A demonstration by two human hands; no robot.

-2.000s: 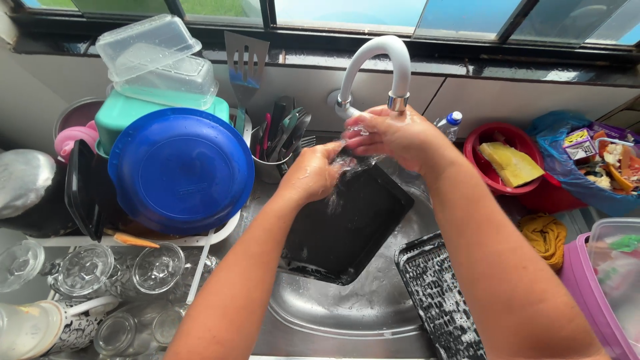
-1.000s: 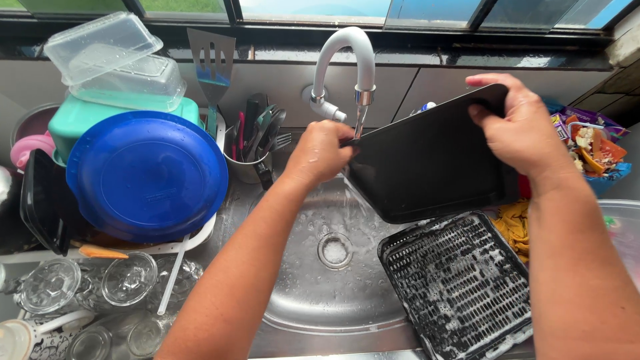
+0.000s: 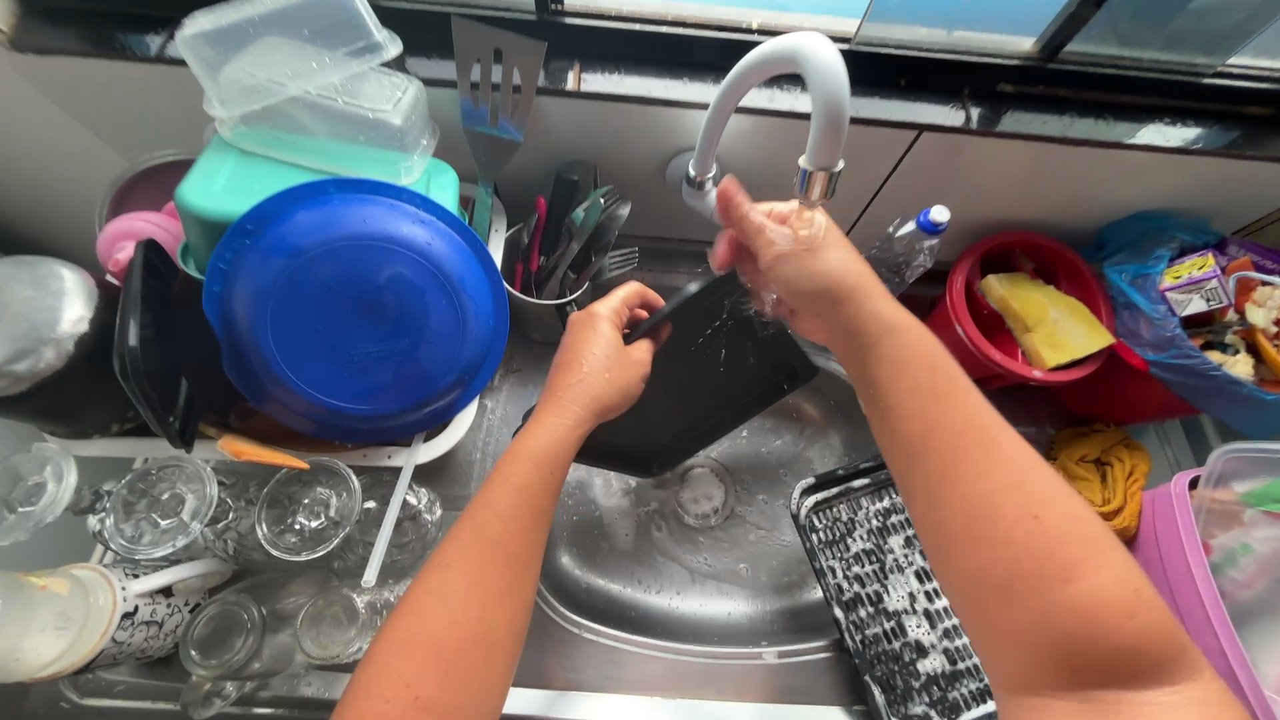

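My left hand [image 3: 605, 355] grips the upper left edge of a flat black tray [image 3: 700, 385], which is tilted over the steel sink [image 3: 690, 590]. Under the spout of the white faucet [image 3: 830, 110] is my right hand [image 3: 790, 250], with water running over it and splashing onto the tray. Its fingers are partly spread, and nothing shows between them. A black perforated rack [image 3: 895, 590] covered in suds leans at the sink's right side, partly behind my right forearm. The drain [image 3: 703, 492] shows below the tray.
Left: a blue plastic bowl [image 3: 355, 310], clear containers [image 3: 330, 110], a cutlery cup [image 3: 545, 310] and upturned glasses [image 3: 308, 508]. Right: a red bowl [image 3: 960, 300] with a yellow sponge [image 3: 1050, 320], a plastic bottle [image 3: 905, 250], a yellow cloth [image 3: 1100, 475] and a blue waste bag [image 3: 1150, 300].
One second ago both hands held the tray up at the right of the faucet. The tray is now lower and further left, and my right hand has let go and moved under the spout.
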